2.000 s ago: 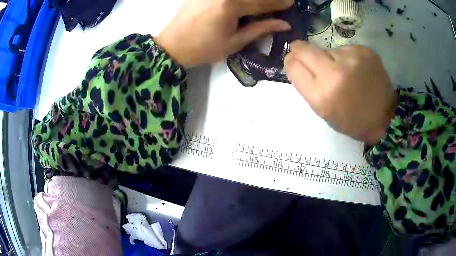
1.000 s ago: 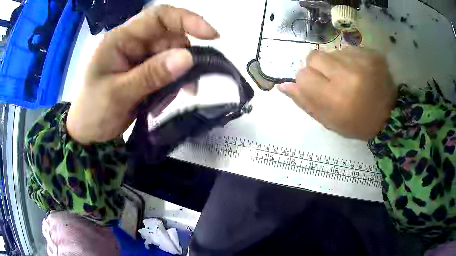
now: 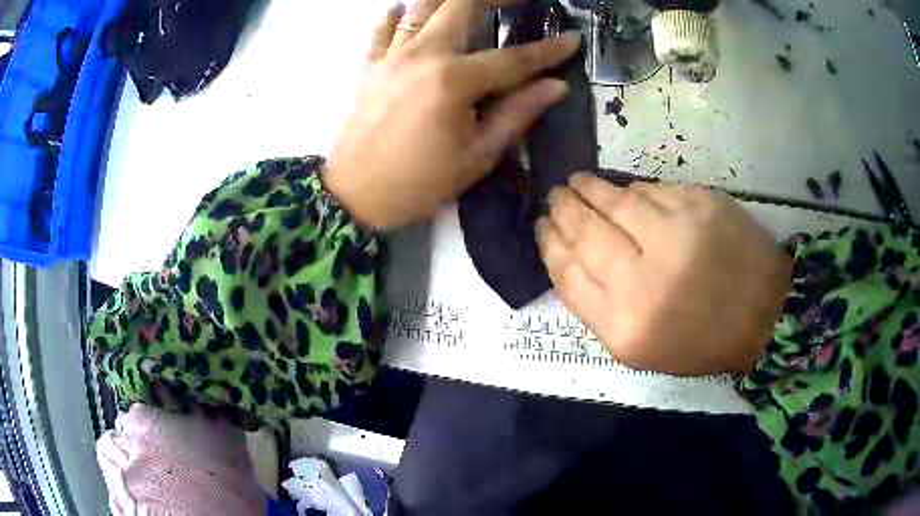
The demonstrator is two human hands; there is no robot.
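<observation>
A black fabric band (image 3: 562,131) lies on the white table, running from the sewing area at the top down towards the ruler. Its lower end (image 3: 499,242) is folded or looped to the left. My left hand (image 3: 429,111), with a ring, lies over the upper part, fingers pointing right across the band. My right hand (image 3: 661,267) is at the band's lower right side, its fingertips on the fabric. The presser foot and needle are not clearly visible. A metal plate (image 3: 620,50) shows right of the band.
A cream ribbed knob (image 3: 685,40) stands right of the plate. Dark trimmings lie below it. Dark snips or tweezers (image 3: 886,186) lie at far right. A black heap (image 3: 177,45) and a blue bin (image 3: 86,151) are at left. A printed ruler (image 3: 555,333) runs along the front edge.
My left hand has moved right and up from the left side, bringing the band to the sewing area. The open loop now lies flatter. My right hand has moved down onto the band.
</observation>
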